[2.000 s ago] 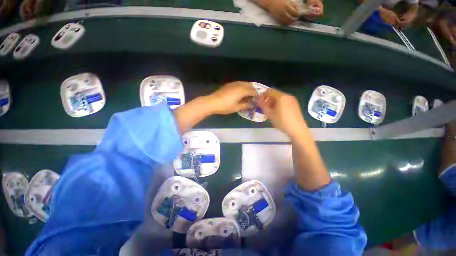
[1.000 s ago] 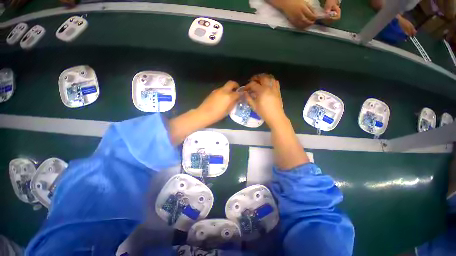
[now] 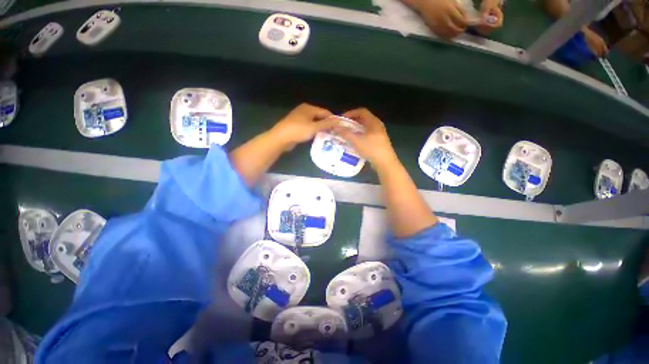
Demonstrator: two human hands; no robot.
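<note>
A white open housing (image 3: 329,165) with a pale blue board and a dark-blue block lies on the green belt, front centre. My left hand (image 3: 304,125) is at its upper left edge, fingertips on the rim. My right hand (image 3: 369,139) is at its upper right, fingers bent over the top part. The fingers cover the upper posts; any small part between the fingertips is hidden.
More open housings lie on the belt to the left (image 3: 201,99) and right (image 3: 466,146). Several units (image 3: 324,195) sit on the near bench by my forearms, beside white paper (image 3: 371,238). A metal rail (image 3: 92,163) separates belt and bench. Another person's hands (image 3: 445,18) are opposite.
The belt housings left of my hands have shifted left in view. The worked housing and both hands have also moved left. My hands now sit on either side of its upper rim, with more of the housing visible.
</note>
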